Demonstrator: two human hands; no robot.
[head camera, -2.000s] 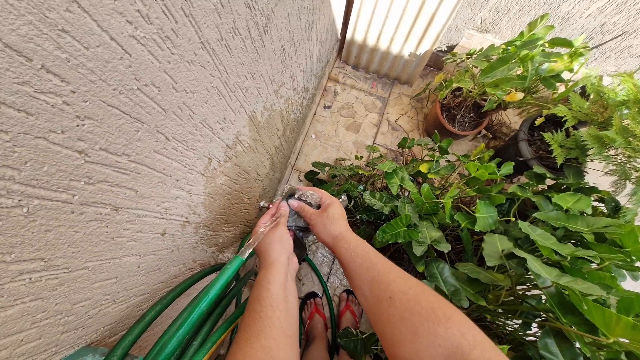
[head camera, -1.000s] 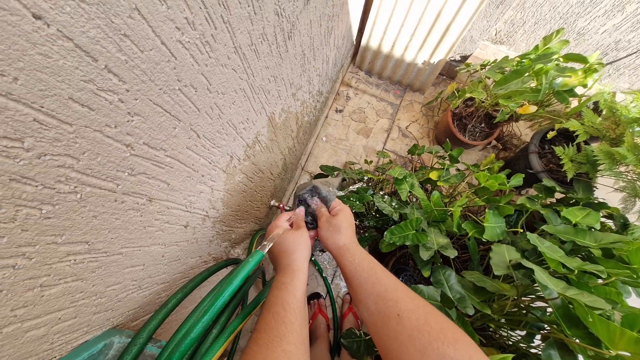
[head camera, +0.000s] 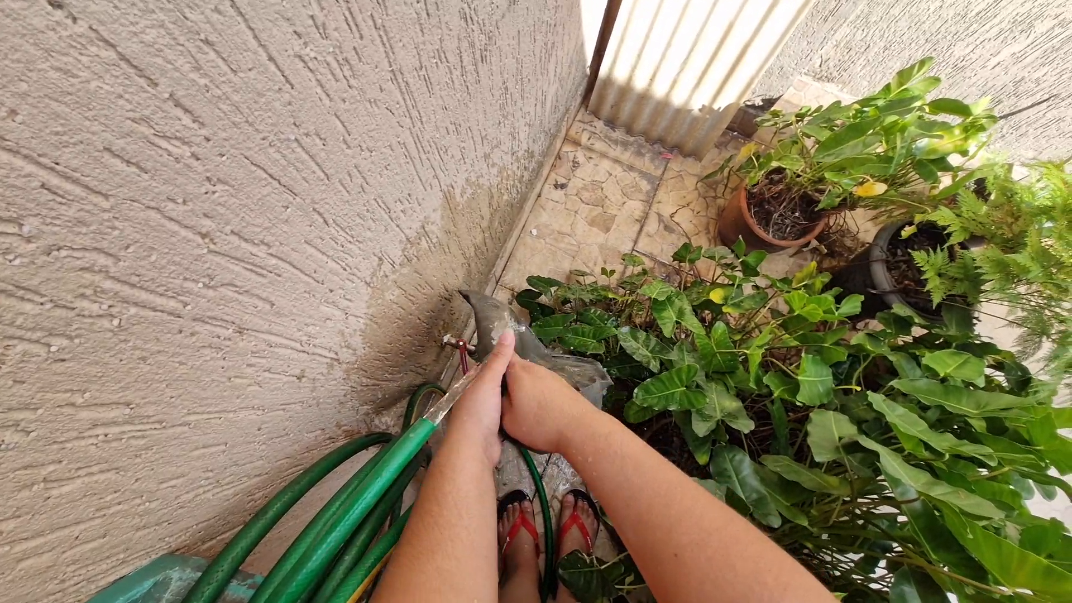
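Observation:
Water runs out of the mouth of a green garden hose (head camera: 368, 494) onto my left hand (head camera: 486, 394). My right hand (head camera: 536, 402) presses against the left one, palms close together, with a wet grey cloth (head camera: 502, 327) between them. Part of the cloth sticks up past my fingertips and another part spreads out to the right behind my right hand. Just left of the cloth, a small tap with a red handle (head camera: 461, 347) stands out from the wall. Whatever supports the hose end is not visible.
A rough plastered wall (head camera: 251, 209), with a damp patch, rises on the left. Leafy plants (head camera: 720, 377) crowd the right side. Beyond them stand a terracotta pot (head camera: 775, 222) and a black pot (head camera: 888, 268). Hose coils (head camera: 285, 502) lie at lower left, and a hose runs between my feet.
The grey cloth, bunched in my hands one second ago, now spreads out above and to the right of them. My hands have come together palm to palm.

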